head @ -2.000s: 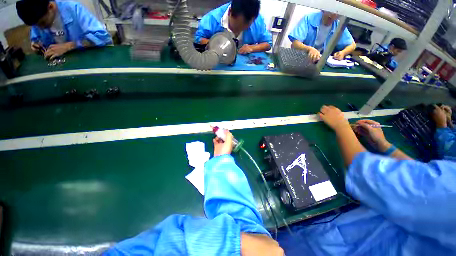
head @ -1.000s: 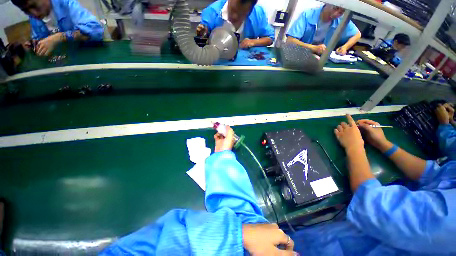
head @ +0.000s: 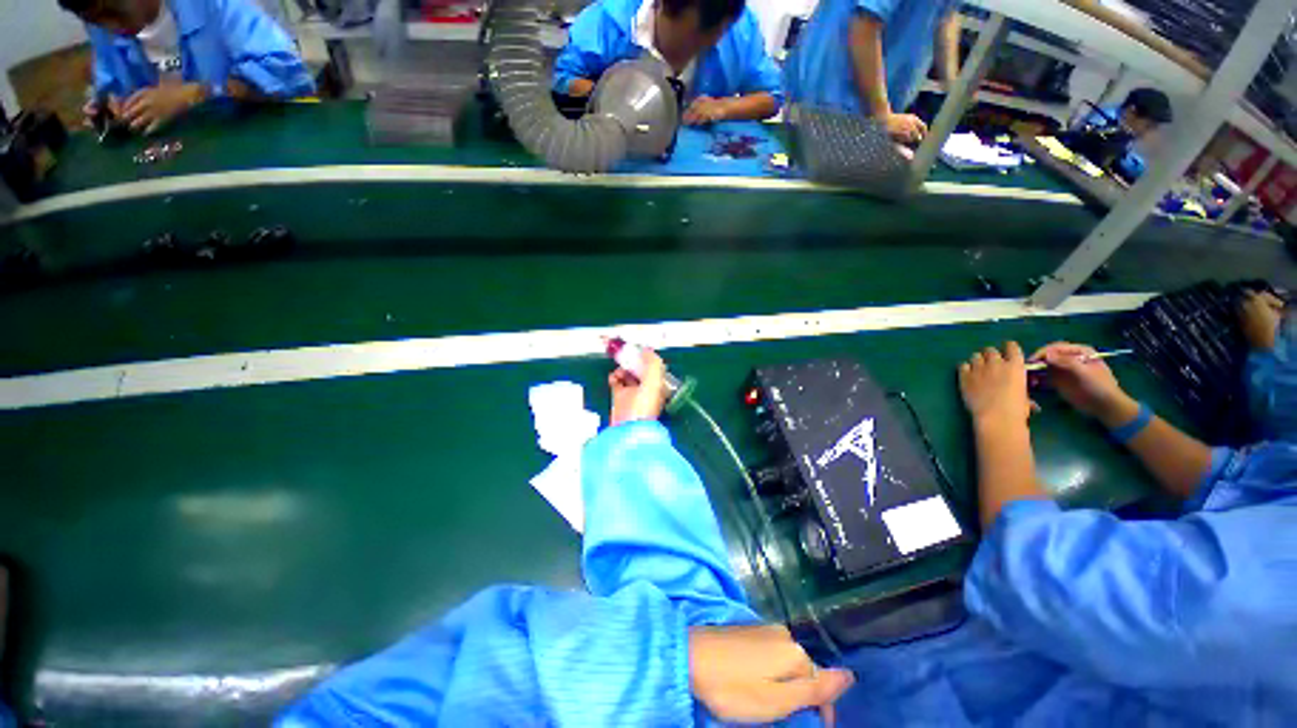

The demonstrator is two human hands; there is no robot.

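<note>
My right hand [head: 637, 387] holds the glue syringe [head: 629, 357] at the end of my outstretched arm. Its red tip points up and left at the white rail, and its rear has a green fitting [head: 681, 394]. A pale hose runs back from the fitting towards the black dispenser controller [head: 871, 469], which has a white logo, a white label and a red light. My left hand [head: 761, 676] is low in the picture, crossed over my right arm. Its fingers are partly hidden and nothing shows in them. White tissue [head: 565, 420] lies left of my right sleeve.
The white rail [head: 427, 351] borders the green belt [head: 470, 270], which carries small black parts [head: 214, 245]. A neighbour's hands [head: 996, 381] work with a thin stick at right, near a black pile [head: 1209, 363]. A grey duct [head: 548, 121] and seated workers are opposite.
My left hand has come further into view and moved right. The black parts on the belt have shifted left. A worker opposite has risen. The neighbour's hands have shifted. My right hand has barely moved.
</note>
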